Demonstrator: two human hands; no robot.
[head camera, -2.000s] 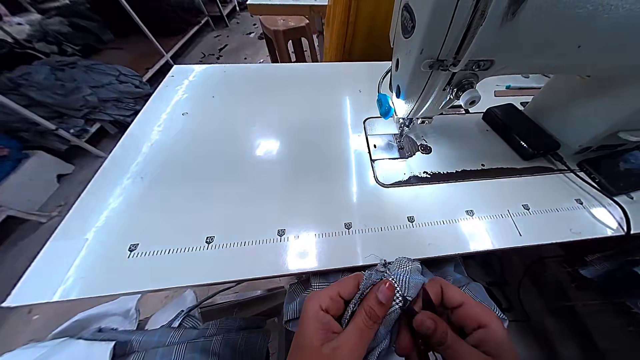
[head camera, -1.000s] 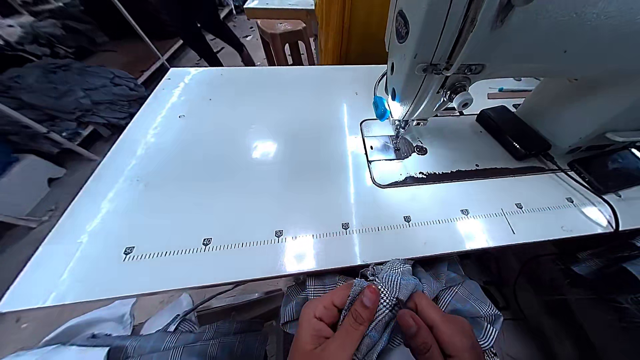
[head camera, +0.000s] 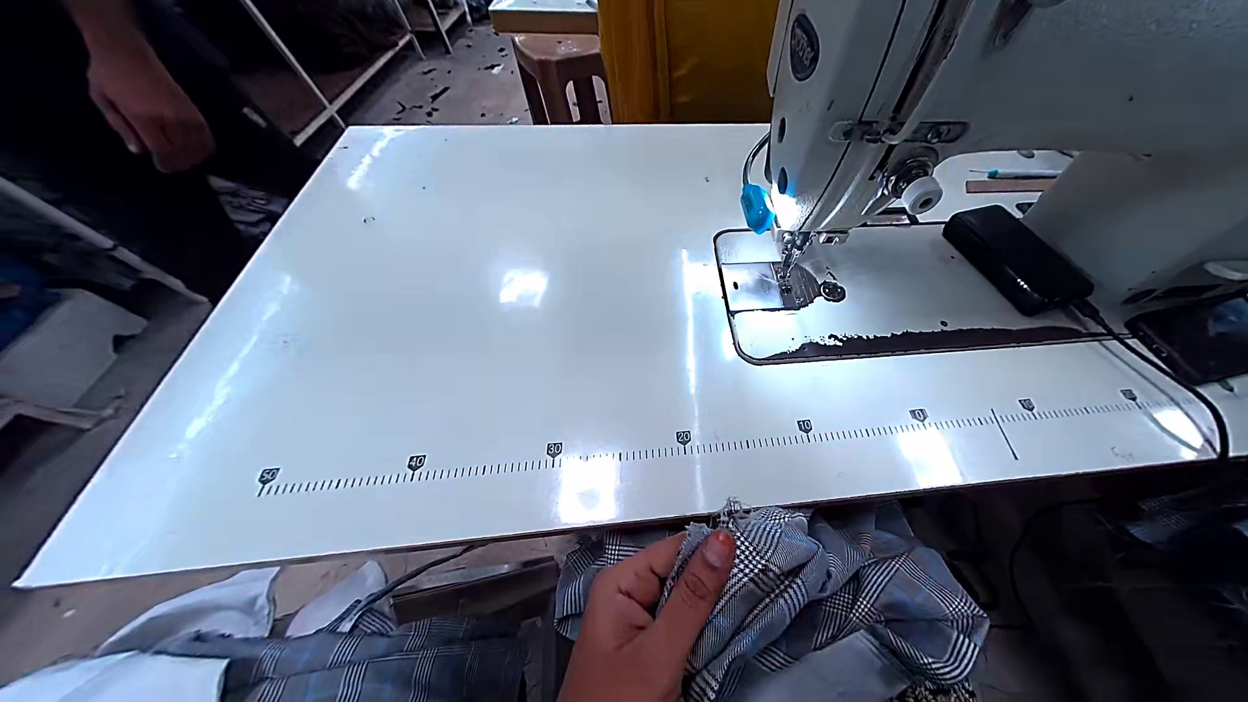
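Observation:
My left hand (head camera: 648, 614) grips a bunched grey plaid cloth (head camera: 770, 575) with a frayed edge, thumb on top, just below the front edge of the white sewing table (head camera: 468, 361). The cloth spreads to the right and hangs down below the table. My right hand is out of sight. Beyond the cloth stands an industrial sewing machine (head camera: 877, 97), its lamp lit over the needle and presser foot (head camera: 788, 278). A printed ruler scale (head camera: 624, 455) runs along the table's front.
A black power bank (head camera: 1017, 258) with a cable and a phone (head camera: 1194, 336) lie at the right. More plaid cloth (head camera: 419, 663) and white pieces (head camera: 205, 614) are at the lower left. A person's hand (head camera: 156, 112) hangs beyond the table's left side; a brown stool (head camera: 561, 73) stands behind.
My right hand has left the cloth and gone out of view, while my left hand keeps its hold. A person now stands at the upper left, nearer than a second ago.

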